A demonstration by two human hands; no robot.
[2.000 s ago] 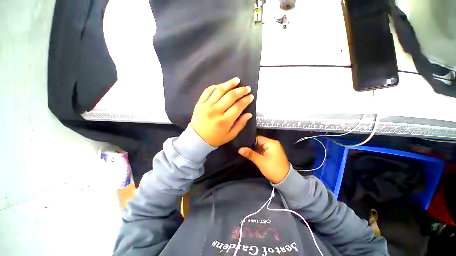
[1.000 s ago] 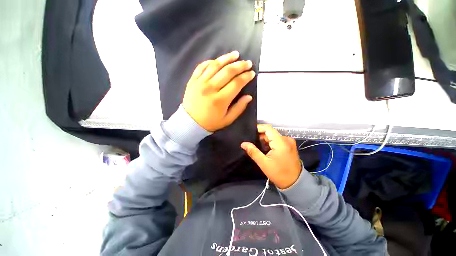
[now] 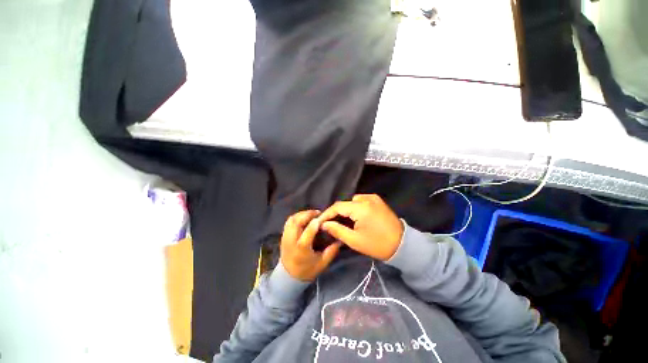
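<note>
A long dark cloth panel [image 3: 312,92] runs from the top of the view over the table's front edge to my lap. My left hand [image 3: 305,244] and my right hand [image 3: 364,227] meet at its lower end, below the table edge. Fingers and thumbs of both hands pinch the cloth. The exact grip is partly hidden by the fingers. A small part of the metal near the presser foot [image 3: 399,8] shows at the top edge. The needle is out of view.
The white table [image 3: 440,117] has a measuring scale [image 3: 455,164] along its front edge. A black smartphone [image 3: 548,64] with a white cable lies at right, beside a dark strap [image 3: 604,67]. More dark cloth [image 3: 153,78] drapes at left. A blue crate [image 3: 554,225] and cardboard [image 3: 179,294] are below.
Both hands have moved down off the table edge towards my lap and come together. My left hand no longer lies flat on the cloth. The panel now slants and shows wrinkles.
</note>
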